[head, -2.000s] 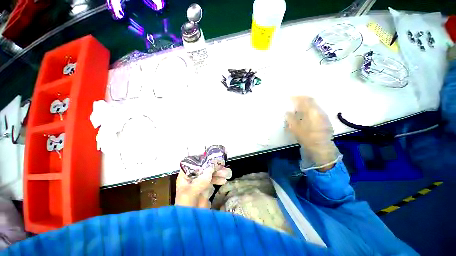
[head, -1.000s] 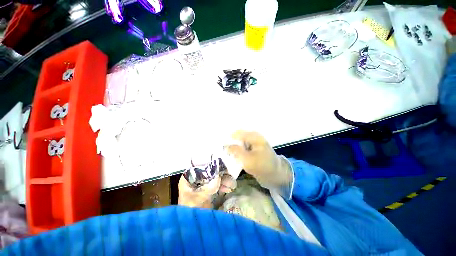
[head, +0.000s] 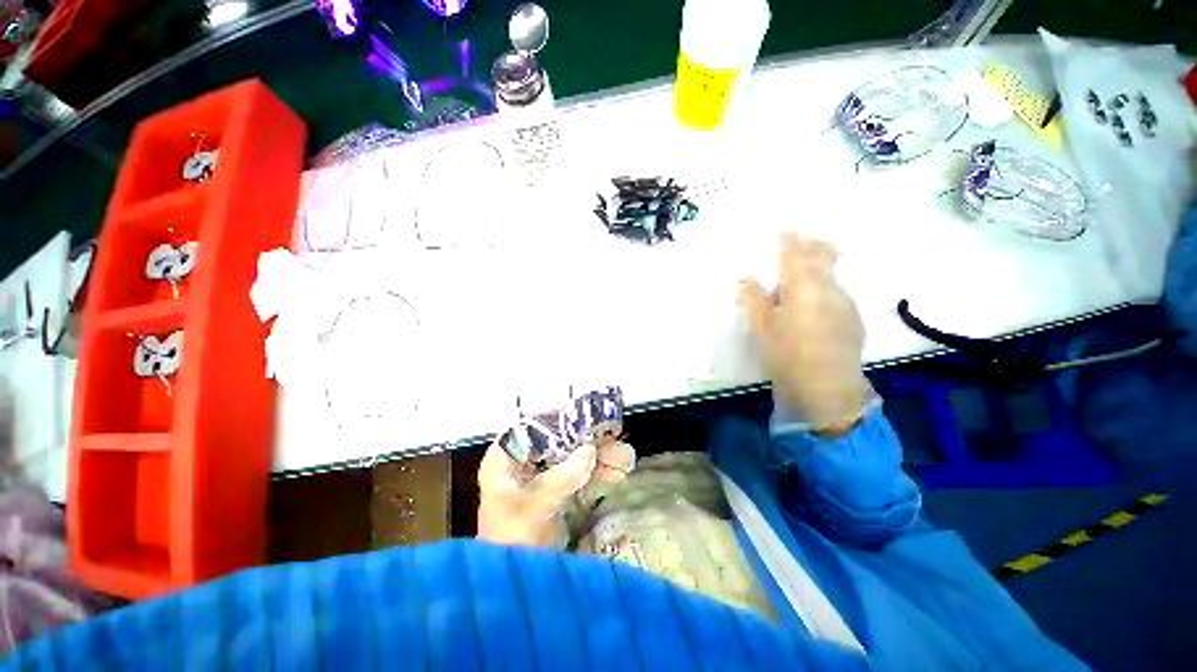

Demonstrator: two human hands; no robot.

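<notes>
A shiny dark two-lobed earphone unit [head: 567, 425] is held at the table's front edge in my left hand [head: 532, 492], between thumb and fingers. My right hand [head: 811, 335], in a whitish translucent glove, is over the white table to the right of the unit and apart from it. Its fingers point forward and look spread. I see nothing in it, but the palm side is hidden and the glare is strong. A loose pile of small black parts [head: 643, 210] with a greenish glint lies mid-table.
The red parts tray [head: 223, 355] with white figure-eight parts stands left, beside a crumpled white cloth [head: 273, 292]. A solvent bottle [head: 525, 99] and yellow-white bottle [head: 709, 85] stand behind. Coiled loops [head: 906, 116] lie right. A black curved cable [head: 939, 332] crosses the front edge.
My right hand has moved from beside the earphone unit, where it held something white a second ago, out to the right over the table. My left hand still holds the unit.
</notes>
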